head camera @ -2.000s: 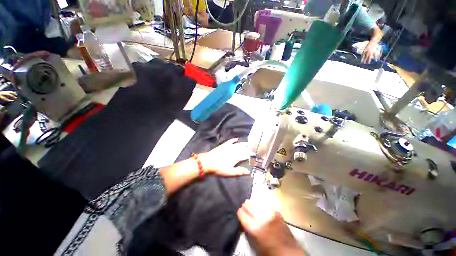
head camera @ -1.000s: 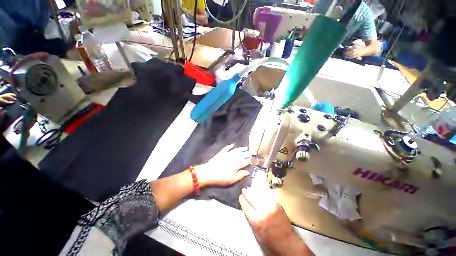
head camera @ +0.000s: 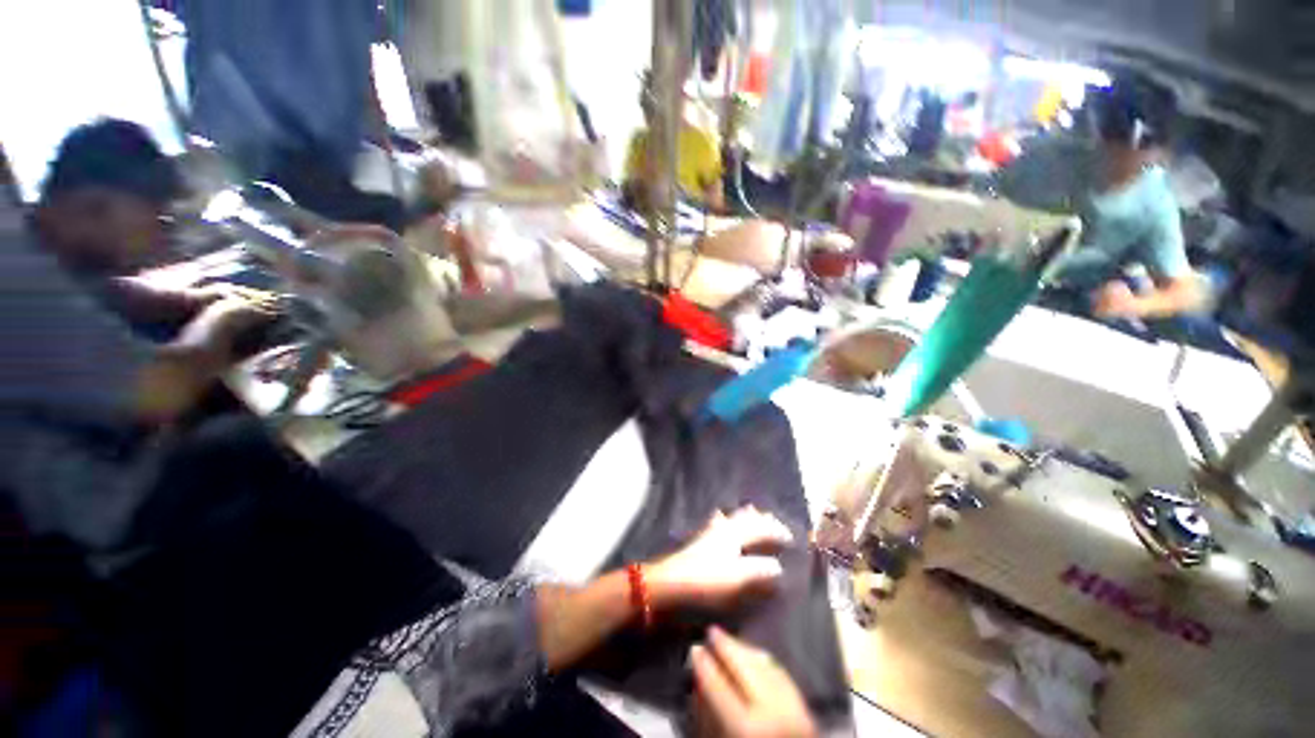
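Observation:
A black fabric panel (head camera: 743,476) lies left of the needle area of the cream sewing machine (head camera: 1038,577) and reaches down towards my lap. My left hand (head camera: 721,567), with a red bracelet at the wrist, rests on the panel with its fingers bent; the blur hides whether it grips the cloth. My right hand (head camera: 750,692) is lower, at the panel's bottom edge, partly cut off by the picture's edge; its grip cannot be made out. A pile of black cut pieces (head camera: 476,454) lies further left.
A green cone (head camera: 973,329) and a blue flat shape (head camera: 760,382) stand by the machine head. A red object (head camera: 698,322) is at the pile's far end. A crumpled white scrap (head camera: 1050,681) lies on the machine bed. Another person (head camera: 101,317) sits at left; another (head camera: 1147,238) is at back right.
The view has swung up and left and is blurred. The black panel has come away from the needle area to the left, and both hands are now left of the machine head.

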